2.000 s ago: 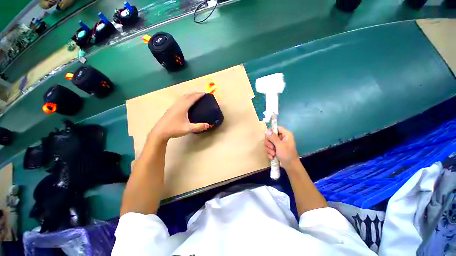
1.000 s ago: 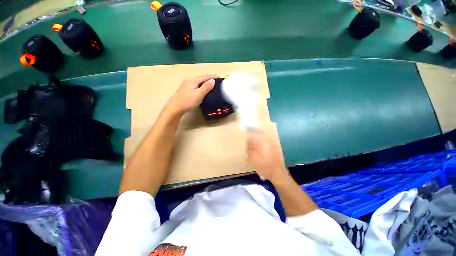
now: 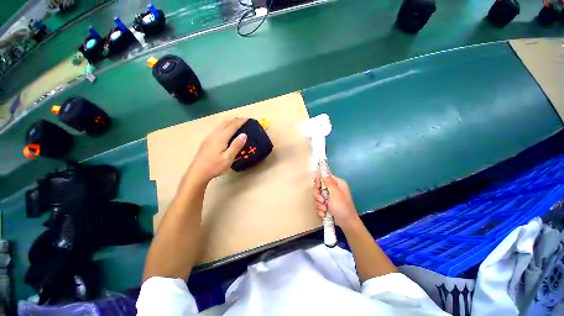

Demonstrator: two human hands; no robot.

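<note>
A black portable speaker (image 3: 255, 147) with orange-red symbols and a small orange strap (image 3: 264, 123) is on the tan cardboard work mat (image 3: 272, 197). My left hand (image 3: 217, 150) holds it from its left side, with the thumb on the symbol side. My right hand (image 3: 334, 199) grips the pale wrapped handle of the padded hammer (image 3: 318, 128). The hammer's white head is at the mat's right edge, to the right of the speaker and apart from it.
Three waiting speakers (image 3: 177, 78) with orange straps stand beyond the mat at the left, and more black speakers (image 3: 415, 13) at the far right. A pile of black covers (image 3: 68, 216) lies left of the mat. Blue crates (image 3: 445, 216) and grey-white cloth (image 3: 516, 262) are at lower right.
The hammer was blurred against the speaker one second ago; now it is away to the right. The speaker sits turned at a different angle. The view has shifted.
</note>
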